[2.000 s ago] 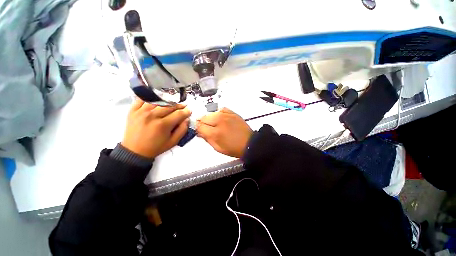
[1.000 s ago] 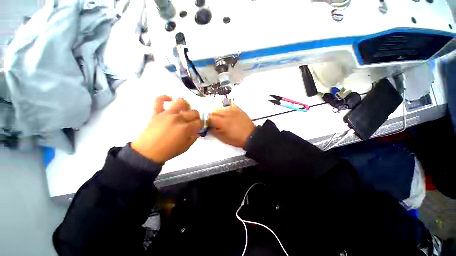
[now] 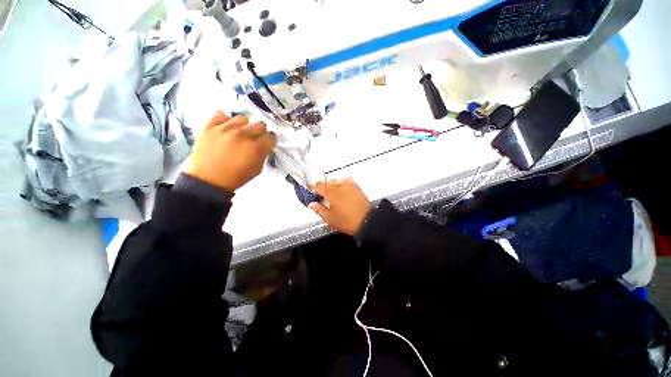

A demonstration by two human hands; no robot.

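A thin pale cloth piece (image 3: 296, 153) with a small dark-blue denim edge (image 3: 303, 193) lies on the white table in front of the needle area (image 3: 306, 118) of the sewing machine. My left hand (image 3: 232, 151) is at the left of the needle area, its fingers bent over the cloth's upper left part; the fingertips' hold is partly hidden. My right hand (image 3: 343, 205) pinches the cloth's lower end beside the denim, near the table's front edge.
A crumpled grey cloth pile (image 3: 110, 125) lies at left. Snips (image 3: 410, 132), a black-handled tool (image 3: 432, 96), keys (image 3: 485, 116) and a phone (image 3: 537, 125) lie to the right. The white machine head (image 3: 382, 37) spans the back. Dark denim (image 3: 566, 235) is at lower right.
The cloth is now stretched out between my hands, showing more of it. My left hand has moved up and left of my right hand, which is nearer the table's front edge. The view has shifted.
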